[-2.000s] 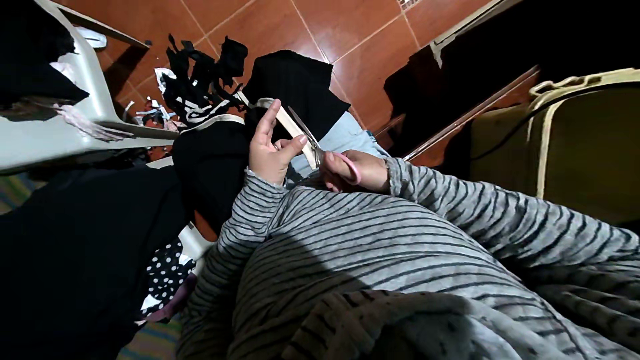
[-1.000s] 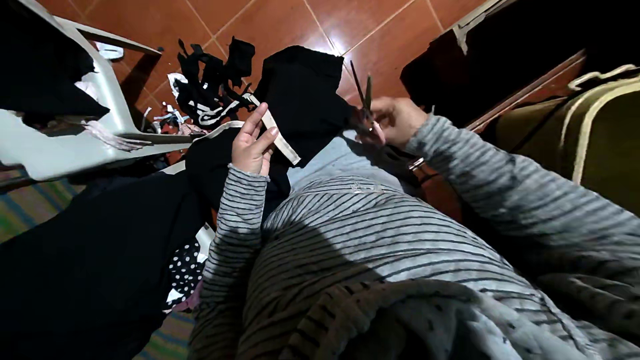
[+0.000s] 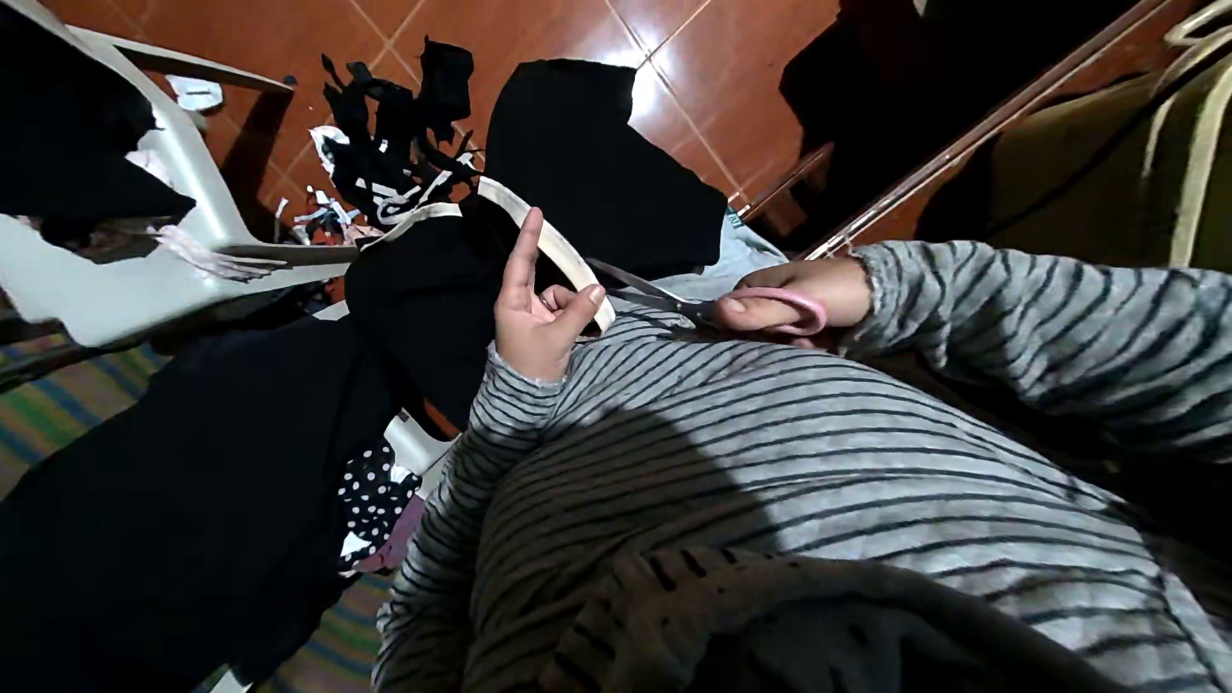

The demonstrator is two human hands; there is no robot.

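Observation:
My left hand [image 3: 544,313] pinches the lower end of a cream fabric band [image 3: 539,231] between thumb and fingers, its index finger pointing up. Black fabric [image 3: 423,289] lies beside and under the band. In my right hand [image 3: 804,298] is a pair of scissors [image 3: 688,308] with pink handles, my thumb in one loop. The blades are parted and point left, towards the band close to my left hand; whether they touch it I cannot tell. Another black cloth piece [image 3: 597,164] spreads beyond, over my lap.
On the left, a white plastic chair [image 3: 207,183] carries black cloth. Black fabric strips [image 3: 385,115] and small scraps [image 3: 322,217] lie near the tiled floor [image 3: 539,29]. Polka-dot fabric [image 3: 377,496] shows below. At right are a dark edge and an olive-coloured object [image 3: 1068,164] with pale trim.
My right hand with the scissors was farther from the band, blades pointing up, one second ago; it has moved left, back beside my left hand. The left hand still holds the band.

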